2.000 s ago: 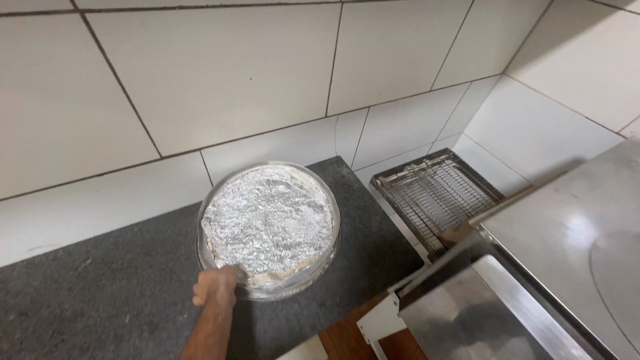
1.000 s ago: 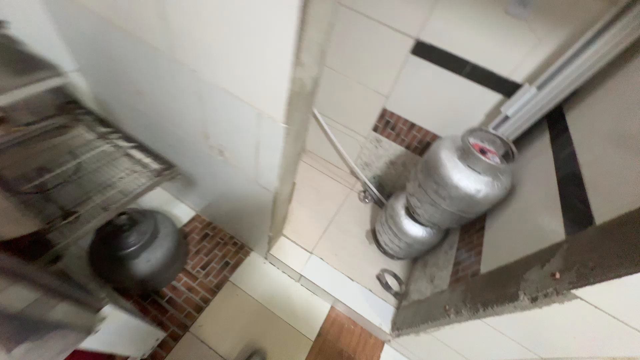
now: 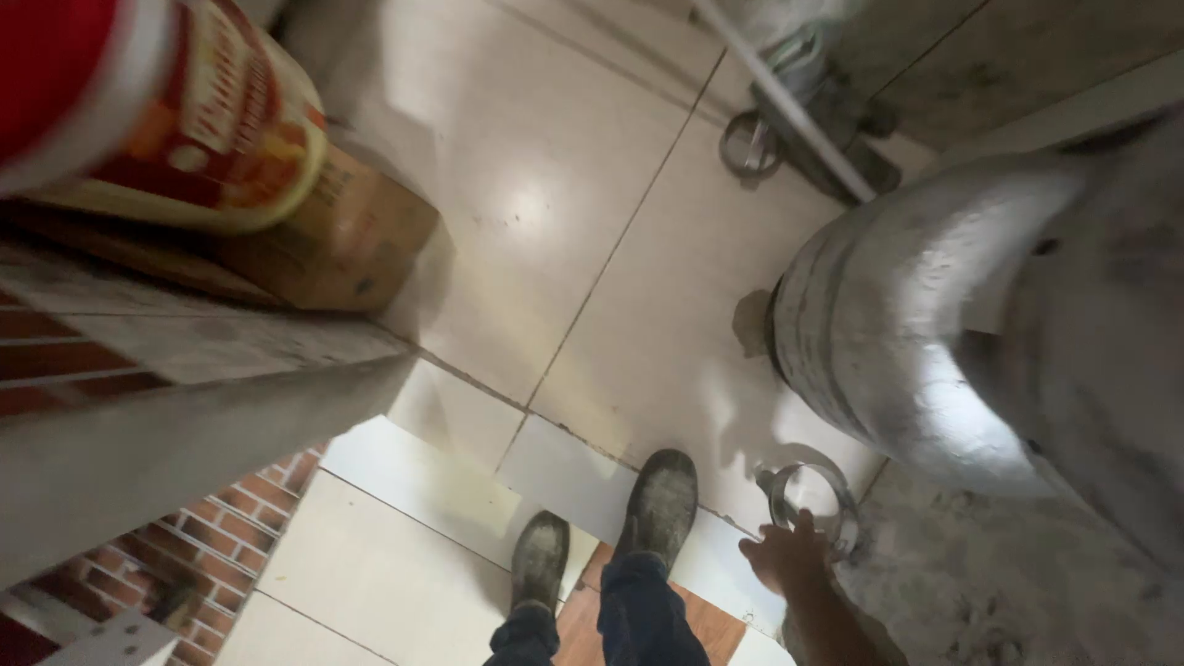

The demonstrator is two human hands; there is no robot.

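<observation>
My right hand (image 3: 794, 555) reaches down at the lower right with its fingers apart. Its fingertips overlap a round metal ring (image 3: 844, 509) on the floor; whether they touch it is unclear. Beyond the hand, a large silver metal gas cylinder (image 3: 860, 314) stands at the right, with another grey rounded body (image 3: 1101, 305) partly over it, cut off by the frame. My left hand is out of view.
A printed plastic tub (image 3: 222, 120) rests on a cardboard box (image 3: 370, 231) at the upper left. A wall edge (image 3: 203, 444) juts in at the left. A pale pole (image 3: 786, 102) and another ring (image 3: 751, 148) are farther back. Two shoes (image 3: 662, 499) stand near the tiled threshold (image 3: 564, 472).
The view has swung from the counter with the foil-covered round dish, where a hand touched the dish's rim, to the floor by the cylinders. My right hand has come into view near the ring.
</observation>
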